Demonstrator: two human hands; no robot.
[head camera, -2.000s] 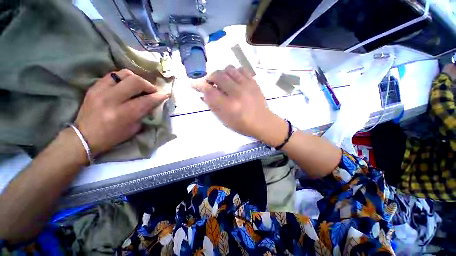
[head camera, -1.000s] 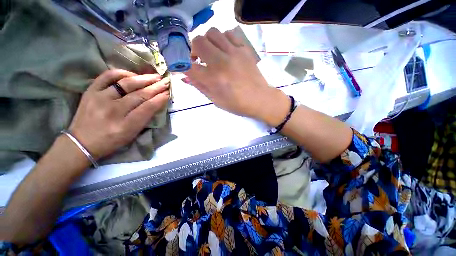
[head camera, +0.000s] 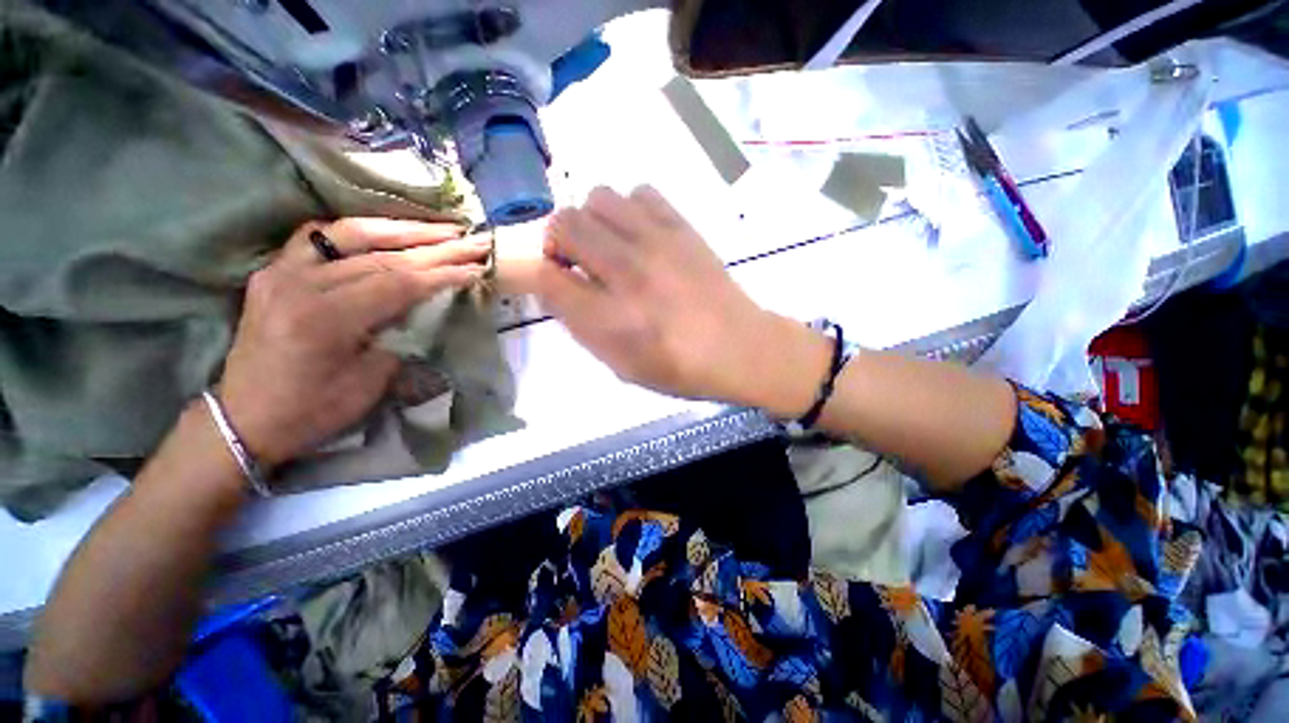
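The olive garment lies bunched left of the needle area, its edge running under the machine head. My left hand lies on the garment, fingertips together at its edge just below the needle area; folded cloth shows under the palm. My right hand is just right of the garment edge, fingers curled, its index finger reaching left to the edge near the left fingertips. Whether it holds anything is hidden. The blue-grey cylinder hangs just above and between the hands. The needle itself is not clear.
Small olive pieces and a narrow olive strip lie right of the needle. A red-and-blue tool lies further right. A dark glossy object overhangs the top. A white plastic bag hangs at the right edge.
My right hand has come down from beside the cylinder to the garment edge. My left hand stays on the cloth, where more folded fabric now shows below the fingers.
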